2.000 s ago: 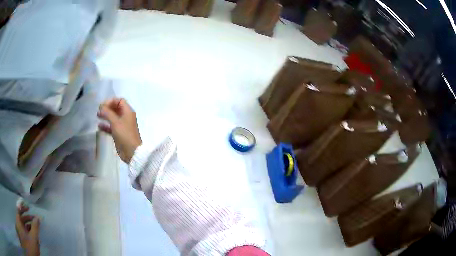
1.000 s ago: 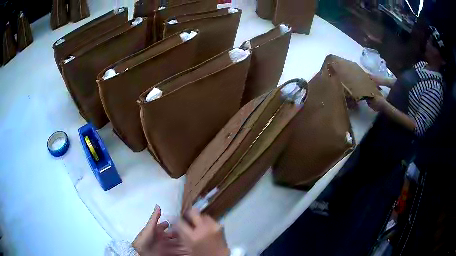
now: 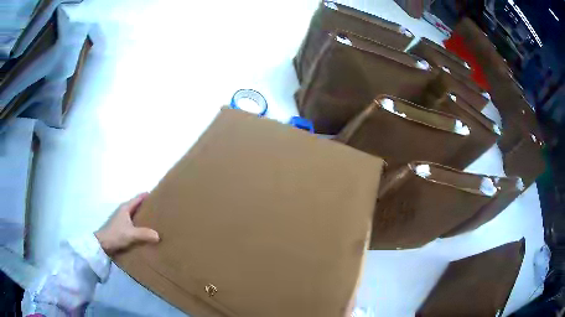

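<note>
A large brown bag [image 3: 260,210] is held tilted, flat face up, in front of me over the table. A small gold fitting [image 3: 211,290] shows near its lower edge. My left hand [image 3: 130,229] grips the bag's left edge, thumb on the face and fingers partly hidden beneath. My right hand is not clearly in view; only a small pale patch shows by the bag's lower right edge, too little to name. The bag hides most of the blue tape dispenser [image 3: 302,124].
A blue-rimmed tape roll [image 3: 249,102] lies just beyond the bag. Brown bags [image 3: 427,133] stand in rows at right, with white tufts at their top corners. Another brown bag [image 3: 474,282] is at lower right. Tissue-wrapped bags [image 3: 56,77] are piled at left on the white table [image 3: 155,68].
The view has swung left, away from the other person. A brown bag is now raised across the front of the view, with my left hand on its edge. My right hand has dropped out of clear view.
</note>
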